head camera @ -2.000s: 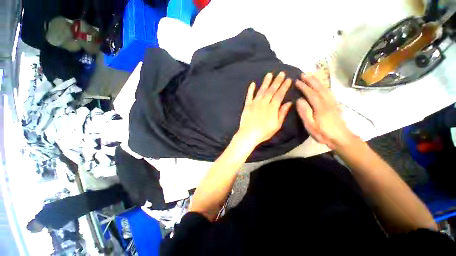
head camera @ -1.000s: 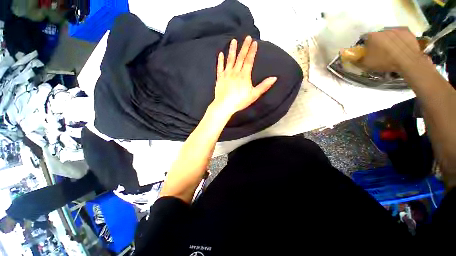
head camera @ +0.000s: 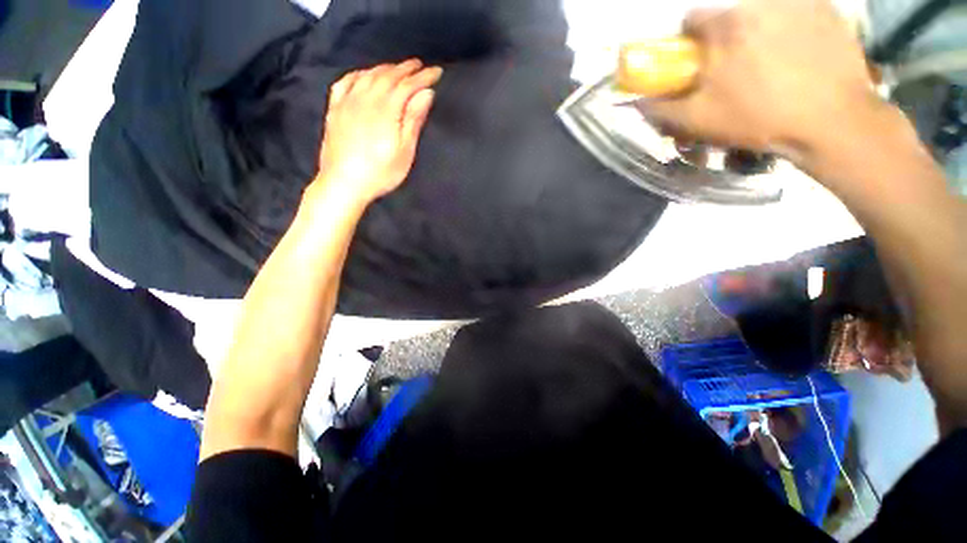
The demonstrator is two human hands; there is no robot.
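Note:
A black garment (head camera: pixel 498 202) lies spread on the white padded table (head camera: pixel 732 228), with folds bunched at its left side. My left hand (head camera: pixel 373 127) rests on the garment left of centre, fingers bent and close together; whether it pinches the cloth is hard to tell. My right hand (head camera: pixel 779 74) grips the orange-tan handle of the steam iron (head camera: pixel 668 170). The iron's pointed tip faces left, over the garment's right edge. Whether its sole touches the cloth is not clear. A faint haze shows over the cloth near the tip.
A blue crate (head camera: pixel 753 382) stands below the table at the right. Another blue crate or bin (head camera: pixel 138 451) is at the lower left. A black cloth piece (head camera: pixel 127 329) hangs off the table's left front. Pale cut pieces (head camera: pixel 27 228) lie heaped at the far left. Dark hoses or cables are at the upper right.
My right hand left the cloth, took hold of the iron and brought it left to the garment. My left hand moved left on the cloth and its fingers closed up. The view moved closer.

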